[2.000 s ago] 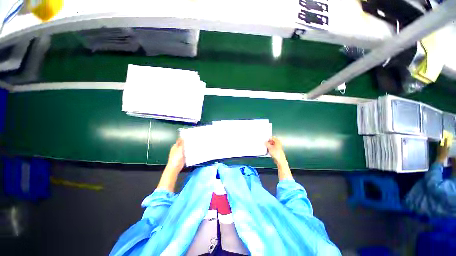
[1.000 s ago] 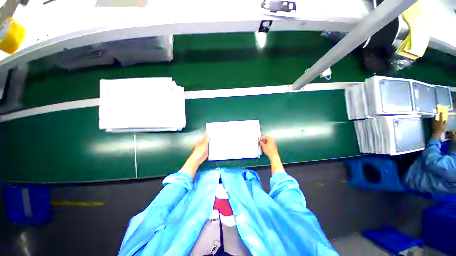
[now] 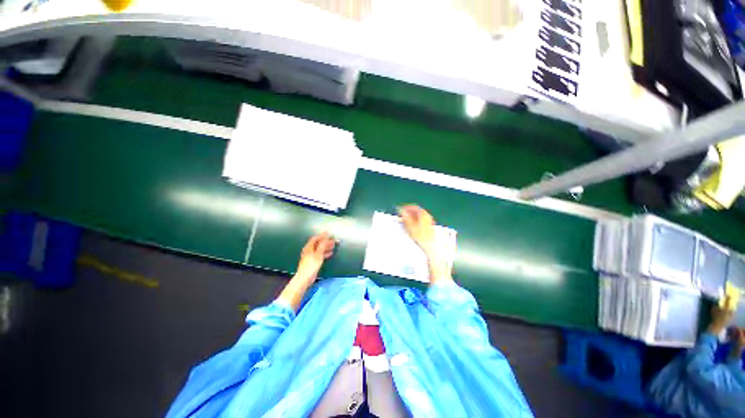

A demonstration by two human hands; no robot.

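Observation:
A small white panel stack (image 3: 388, 245) lies on the green bench in front of me. My right hand (image 3: 419, 222) is over its upper right part, fingers bent; whether it grips a sheet cannot be told. My left hand (image 3: 319, 245) is just left of the stack, apart from it, above the bench, fingers slightly curled. A faint pale blur shows by its fingertips, too unclear to name. A larger white panel stack (image 3: 290, 155) lies further ahead and to the left, its layered edges uneven.
Grey-faced panels (image 3: 671, 255) stand in rows at the right, beside another person's hand and blue sleeve (image 3: 694, 367). A white shelf (image 3: 408, 41) crosses above the bench (image 3: 122, 180). A slanting metal post (image 3: 621, 159) is at the right. Blue stools stand below.
My hands have left the small stack's two sides. My left hand is now away from it, and my right hand has moved over its top. The view has tilted.

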